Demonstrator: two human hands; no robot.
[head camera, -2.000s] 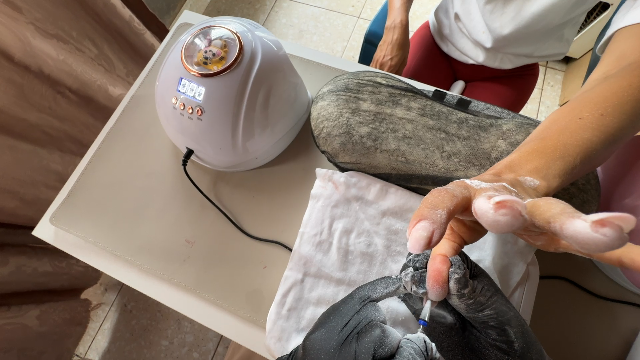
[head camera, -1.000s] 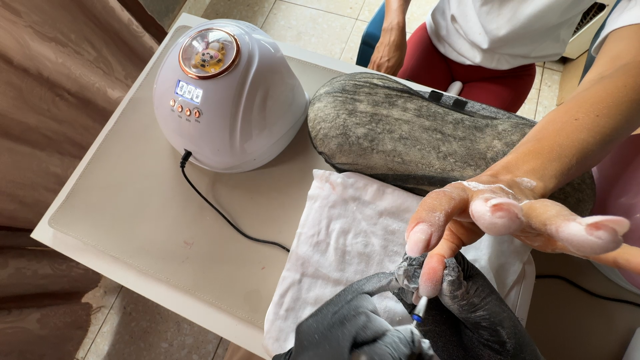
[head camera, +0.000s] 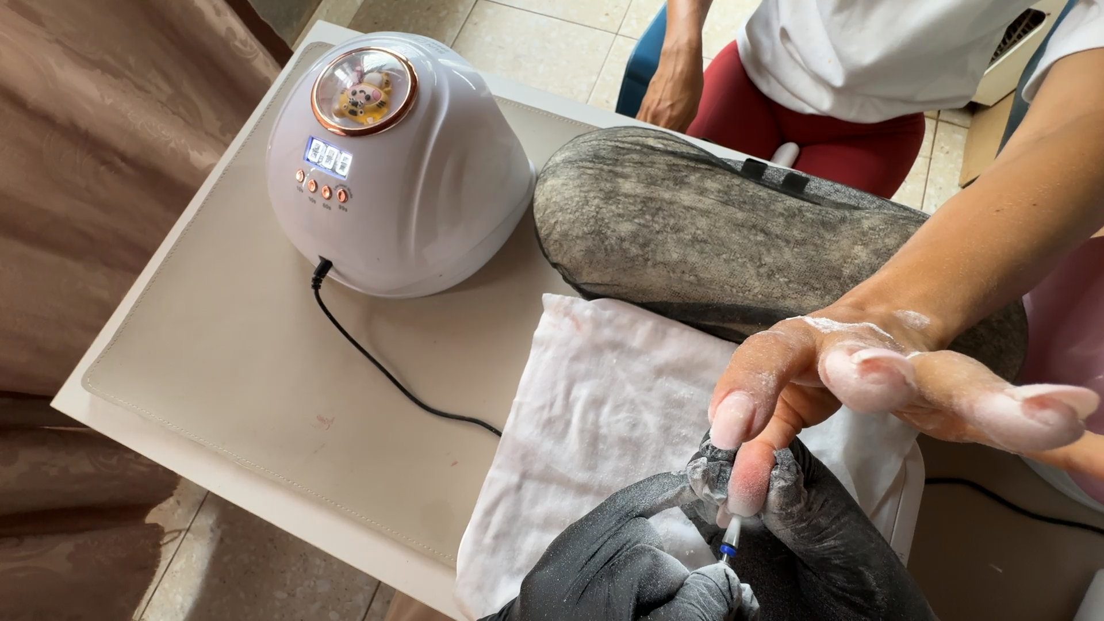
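My left hand (head camera: 612, 552), in a black glove covered with pale dust, holds a nail drill. Its white bit with a blue ring (head camera: 730, 547) touches the tip of another person's finger (head camera: 750, 479). My right hand (head camera: 841, 535), also black-gloved and dusty, grips that finger between its fingertips. The other person's hand (head camera: 802, 362) reaches in from the right, its remaining fingers spread and white dust on its skin and wrist. Most of the drill's handle is hidden by my left hand and the frame's bottom edge.
A white nail lamp (head camera: 414, 190) with a lit display stands on the beige table mat (head camera: 259, 414), its black cable (head camera: 379, 366) running to a white cloth (head camera: 604, 388). Beyond the cloth lies a mesh-covered armrest cushion (head camera: 690, 216). Another person in a white shirt (head camera: 871, 52) sits opposite.
My left hand and the drill bit have shifted slightly at the fingertip. My right hand keeps its grip on the finger, and the other person's hand stays nearly still.
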